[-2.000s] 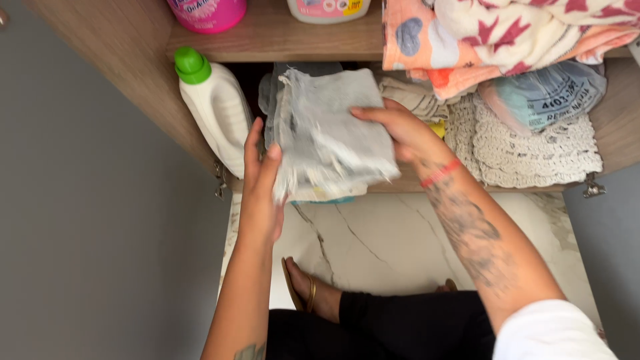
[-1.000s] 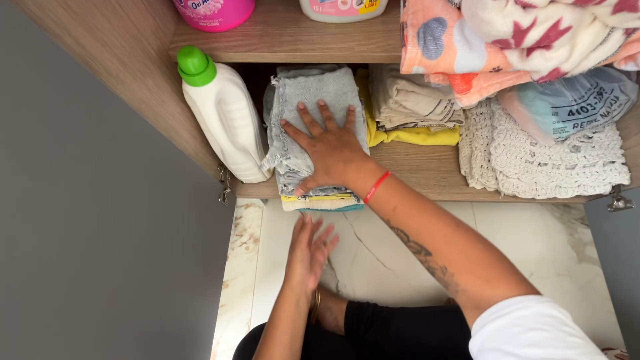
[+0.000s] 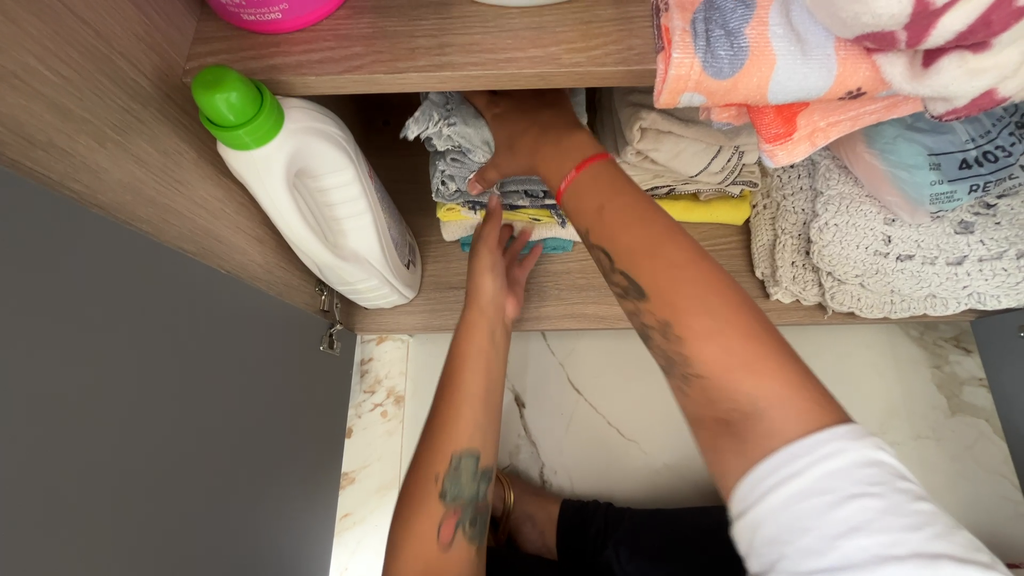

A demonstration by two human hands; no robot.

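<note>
A stack of folded cloths (image 3: 456, 164) lies on the lower cabinet shelf, grey ones on top, with yellow, cream and teal ones beneath. My right hand (image 3: 528, 136) reaches over the top of the stack; its thumb rests at the front of the grey cloth, and its other fingers are hidden under the upper shelf. My left hand (image 3: 500, 268) is at the stack's front edge, its fingers apart and pointing up by the yellow and teal layers. Whether the left fingertips touch the cloth is hard to tell.
A white bottle with a green cap (image 3: 320, 200) stands left of the stack. To the right are folded beige cloths (image 3: 688, 148) over a yellow cloth (image 3: 708, 210), and a crocheted textile (image 3: 904, 248) under a plastic bag (image 3: 944, 160). The upper shelf's edge (image 3: 448, 80) overhangs; patterned blankets (image 3: 784, 64) hang over it.
Both hands held the grey cloth in front of the shelf at first; it then lay on the stack under my right hand. Since then my right hand has moved deeper and my left hand up to the stack's front.
</note>
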